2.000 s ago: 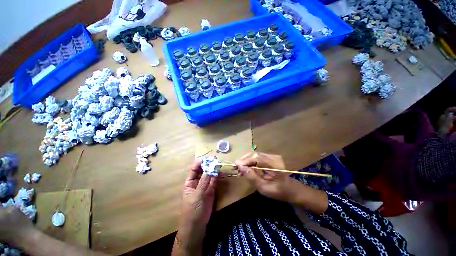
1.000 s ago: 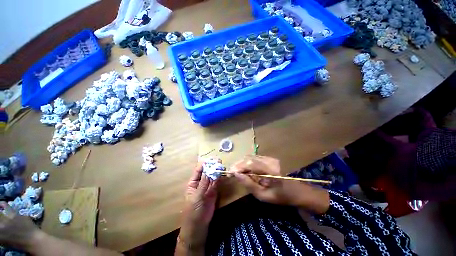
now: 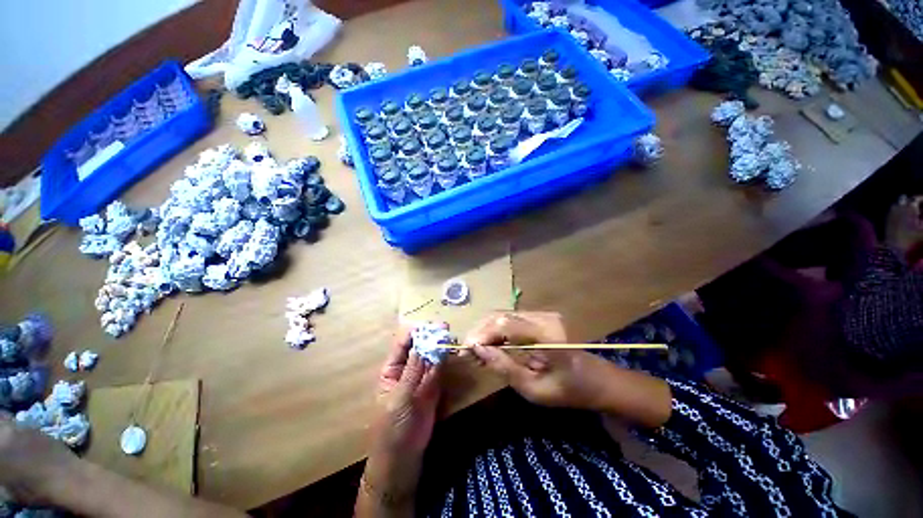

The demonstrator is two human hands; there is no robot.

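My left hand (image 3: 407,390) holds a white moulded body part (image 3: 432,344) between thumb and fingers, above the near edge of the table. My right hand (image 3: 526,359) holds a long yellow-tan glue stick (image 3: 597,347) like a pen. The stick's left tip is at the right side of the white part; whether it touches cannot be told. The glue dish (image 3: 455,292), a small white ring, sits on the cardboard work pad (image 3: 486,271) just beyond my hands. Small white add-on pieces (image 3: 301,319) lie left of the pad.
A blue plastic tray (image 3: 506,207) holds rows of assembled pieces. A heap of white parts (image 3: 218,218) lies left, a glue bottle (image 3: 307,114) behind it. Another person's arm (image 3: 81,481) reaches in at lower left beside a second cardboard pad (image 3: 172,430). A lower blue crate (image 3: 698,339) shows below the table edge.
The outer end of the glue stick has swung slightly upward, so the stick lies nearly level. The hands keep nearly the same place, and the white part remains in my left hand.
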